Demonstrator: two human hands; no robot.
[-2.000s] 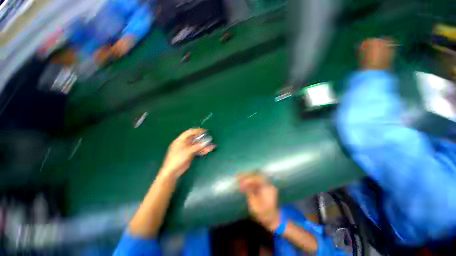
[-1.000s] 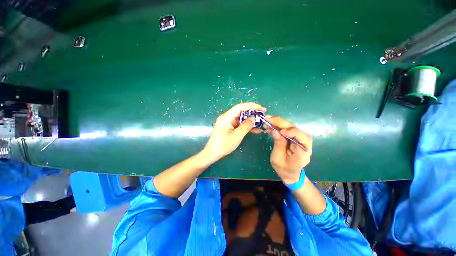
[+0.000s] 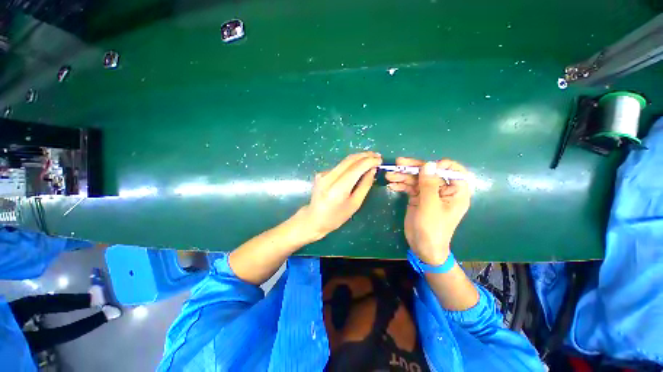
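My left hand (image 3: 340,195) is over the green bench (image 3: 291,225), its fingers closed around a small dark module (image 3: 379,175), which is mostly hidden by the fingers. My right hand (image 3: 436,203), with a blue band at the wrist, grips the tweezers (image 3: 429,173), a thin bright tool held nearly level. The tip of the tweezers points left and meets the module at my left fingertips. Whether the tip touches the module cannot be told.
Several small modules (image 3: 232,30) lie in a row at the far left. White specks are scattered ahead. A solder wire reel (image 3: 619,116) and metal bar (image 3: 629,54) are at right. An open black box (image 3: 93,163) is at left. A blue sleeve (image 3: 629,254) is at right.
The tweezers have turned from slanting to nearly level. My right hand has moved slightly right and opened its grip outward. The module has turned and is now mostly hidden by my left fingers.
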